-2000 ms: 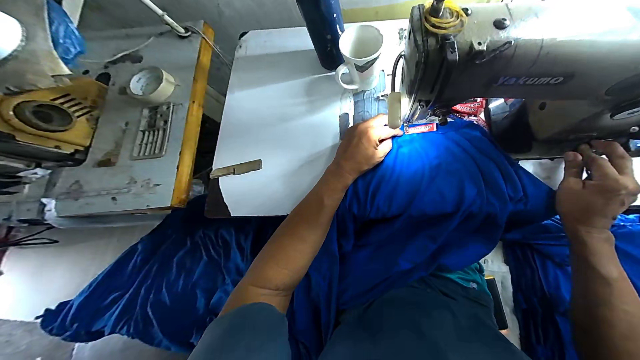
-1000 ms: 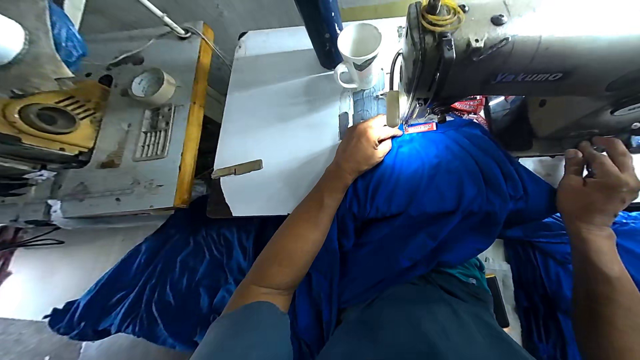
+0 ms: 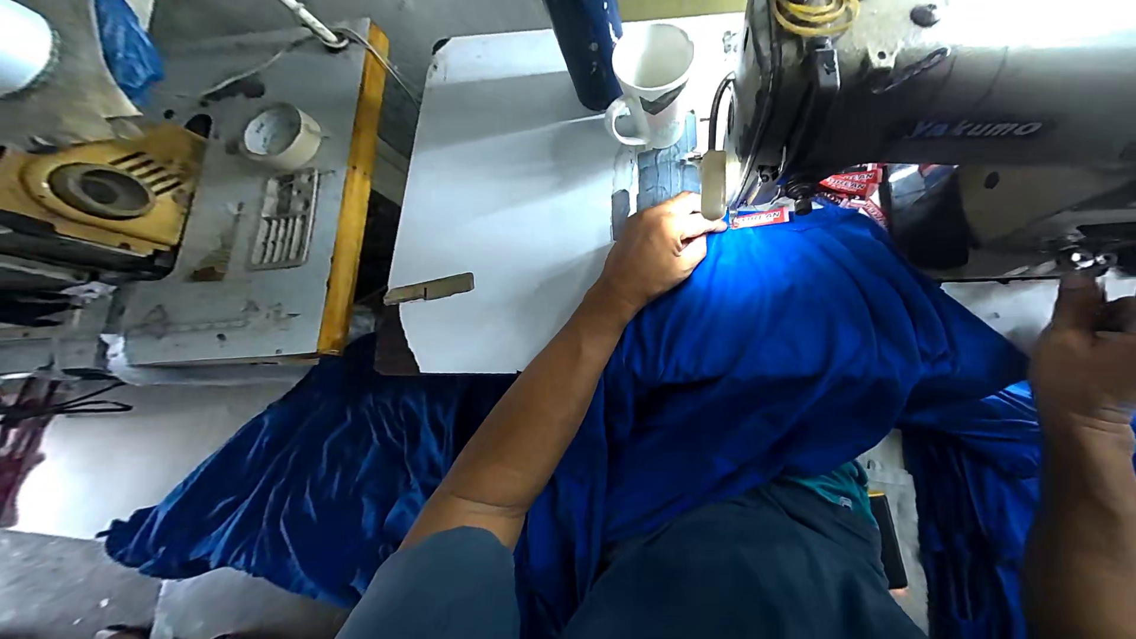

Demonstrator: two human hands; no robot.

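Observation:
Royal-blue fabric (image 3: 781, 328) lies bunched beneath the head of a sewing machine (image 3: 923, 98) and hangs over the table edge and my lap. A small red label (image 3: 759, 218) with writing lies on the fabric's upper edge, close to the needle area. My left hand (image 3: 661, 247) pinches the fabric edge at the label's left end; the fingertips are partly hidden by the machine's pale guard. At the right, my right hand (image 3: 1087, 355) is raised to a metal part (image 3: 1090, 257) low on the machine's body; its fingers are blurred, and whether they grip it is unclear.
A white mug (image 3: 654, 84) and a dark blue cylinder (image 3: 586, 53) stand behind my left hand. A wooden strip (image 3: 430, 288) lies on the white table (image 3: 506, 195). More red labels (image 3: 856, 182) sit behind the needle area. Left is another worktable with a tape roll (image 3: 282, 136).
My right hand has shifted slightly at the machine's right side, its fingers now up at the metal part. My left hand, the fabric and the label have stayed in place.

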